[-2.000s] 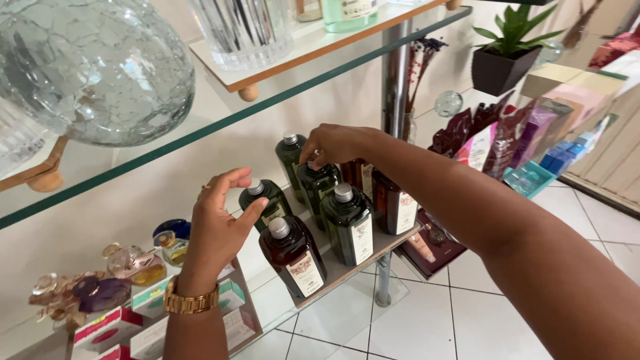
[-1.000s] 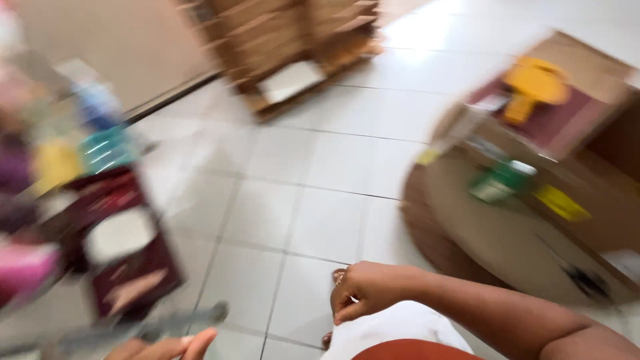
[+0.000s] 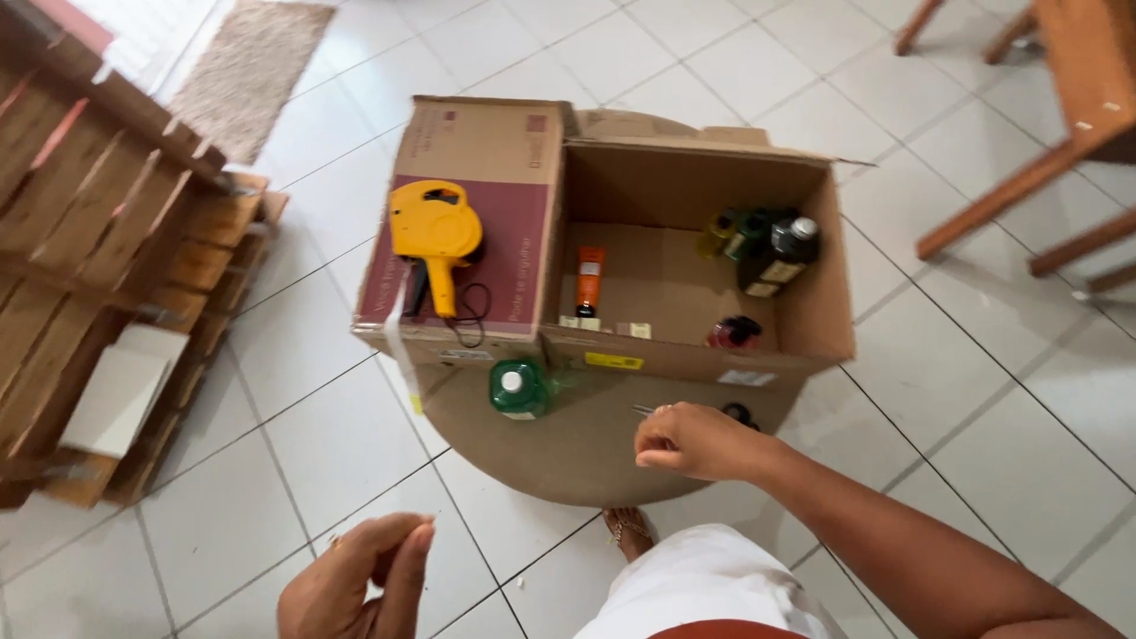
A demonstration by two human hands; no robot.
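Observation:
My left hand (image 3: pixel 359 577) is over the floor tiles at the lower left, thumb and fingertips together, with nothing seen in it. My right hand (image 3: pixel 697 441) hovers above the round stool's brown top (image 3: pixel 568 461), fingers curled and no object visible in them. Partly hidden behind it is a pair of scissors (image 3: pixel 738 414). A green bottle with a white cap (image 3: pixel 519 389) stands on the stool top, left of that hand. Beyond is an open cardboard box (image 3: pixel 683 355) holding an orange tube (image 3: pixel 589 277), a dark bottle with a silver cap (image 3: pixel 781 257) and a red bottle (image 3: pixel 735 332).
A yellow price-label gun (image 3: pixel 435 232) lies on a closed cardboard box (image 3: pixel 479 160) beside the open one. Wooden pallet shelving (image 3: pixel 98 222) with white boxes (image 3: pixel 115 390) stands at left. Wooden furniture legs (image 3: pixel 994 195) are at upper right, a beige rug (image 3: pixel 257 71) at upper left.
The view has swung from the glass shelf of bottles, where my hands were two seconds ago, to the boxes on the round top. My left hand now shows at the lower left.

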